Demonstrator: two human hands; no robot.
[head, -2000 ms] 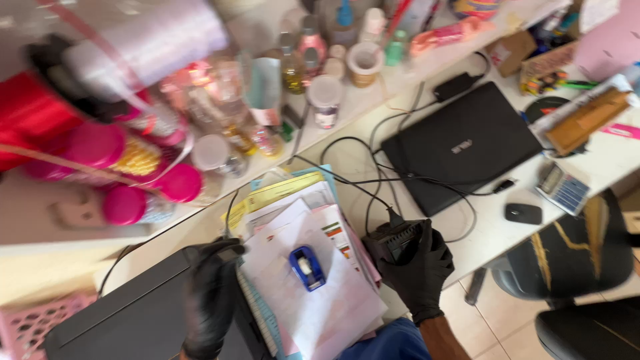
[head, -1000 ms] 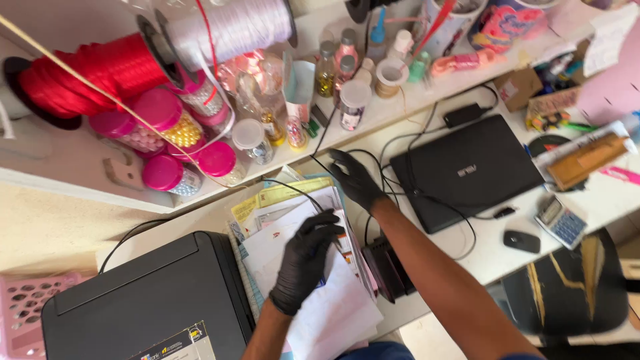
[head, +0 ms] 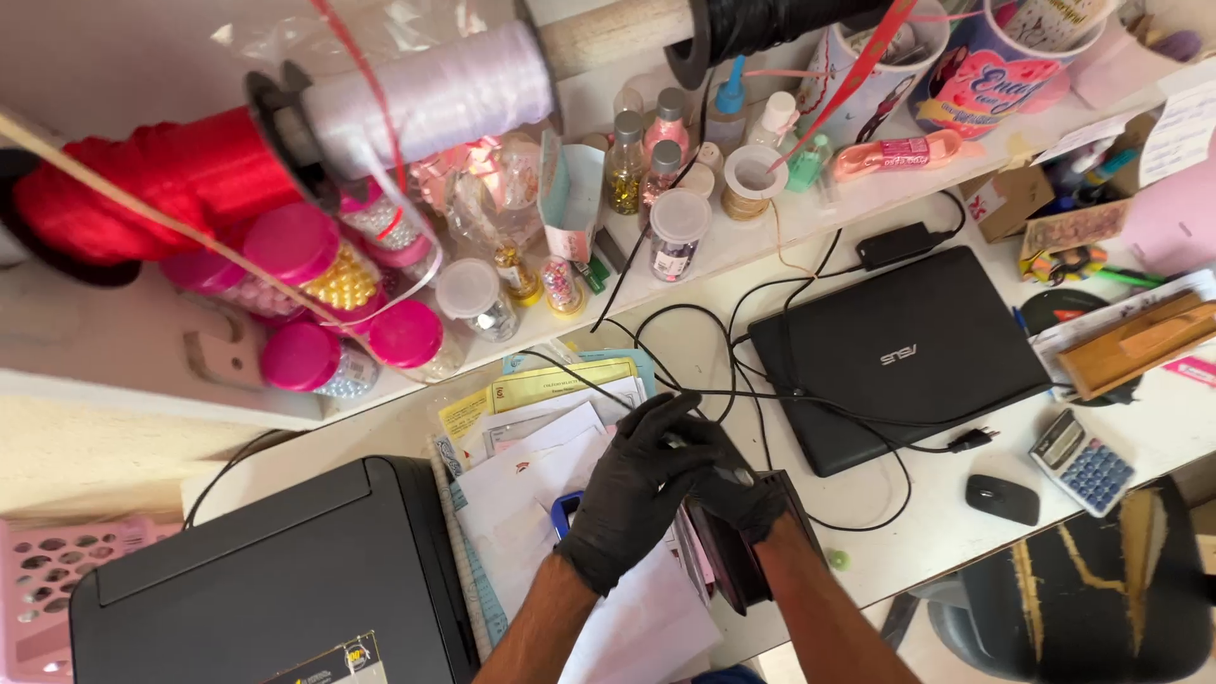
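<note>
Both hands wear black gloves and meet over the right edge of a stack of papers [head: 513, 484]. My left hand [head: 632, 489] has its fingers bent against my right hand [head: 727, 470]; a black cable [head: 589, 380] runs to them. Whether either hand grips the cable is hidden by the fingers. Below my right hand stands a dark case or box [head: 736, 560]. A blue tape dispenser [head: 564, 513] lies on the papers, partly covered by my left hand. To the right lies a closed black laptop [head: 902, 361] with cables across it.
A black printer [head: 266, 570] stands at the left. Above, a shelf [head: 608, 294] holds jars, bottles and ribbon spools [head: 427, 95]. A mouse [head: 1002, 499], a calculator [head: 1083, 463] and a plug [head: 971, 439] lie at the right, with a worn chair [head: 1083, 579] below the desk edge.
My right hand has come back from the cables near the shelf and now meets my left hand. Two seconds ago the hands were apart, with my right hand at the dark case.
</note>
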